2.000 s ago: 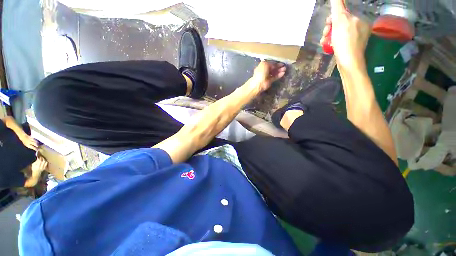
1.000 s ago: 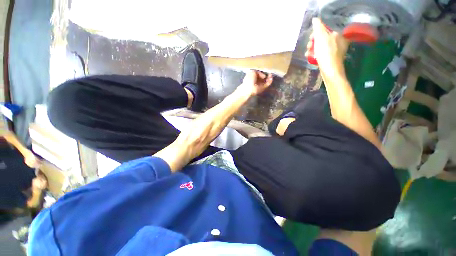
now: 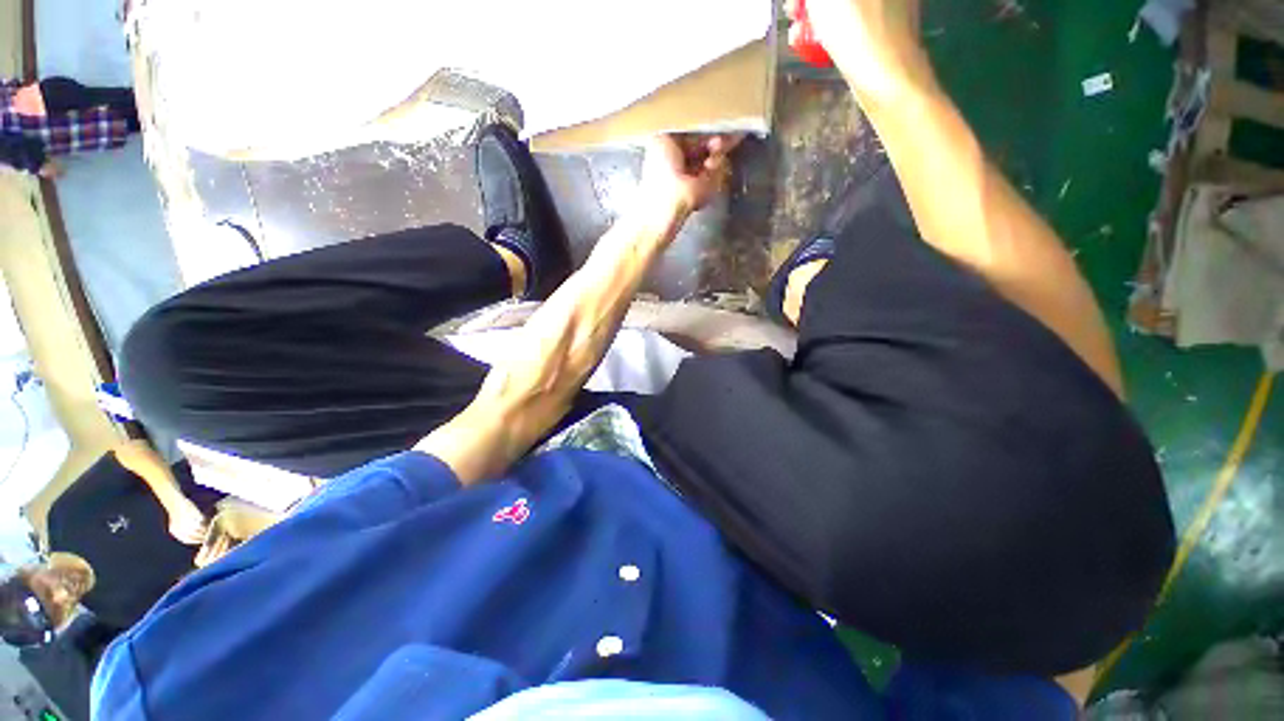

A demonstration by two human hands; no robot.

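Note:
A large white top sheet (image 3: 423, 49) lies on a tan layer (image 3: 690, 102) that shows as a wedge at its near right corner. My left hand (image 3: 694, 169) is at the near edge of this tan layer, palm partly up and fingers curled; whether they pinch the edge cannot be told. My right hand (image 3: 866, 31) is closed around the red machine handle (image 3: 807, 35) at the top, right of the stack, and is cut off by the picture's edge. The machine's housing and blade are out of view.
My shoes (image 3: 510, 204) rest on the worn dark table (image 3: 338, 204), close to the stack. Beyond its right edge is a green floor (image 3: 1091, 183) with cardboard scraps (image 3: 1225, 268). Other people's arms (image 3: 166, 496) show at the left.
The grey motor housing has left the view at the top. My left hand has come to the stack's near edge. More tan shows beside the white sheet. The view has shifted.

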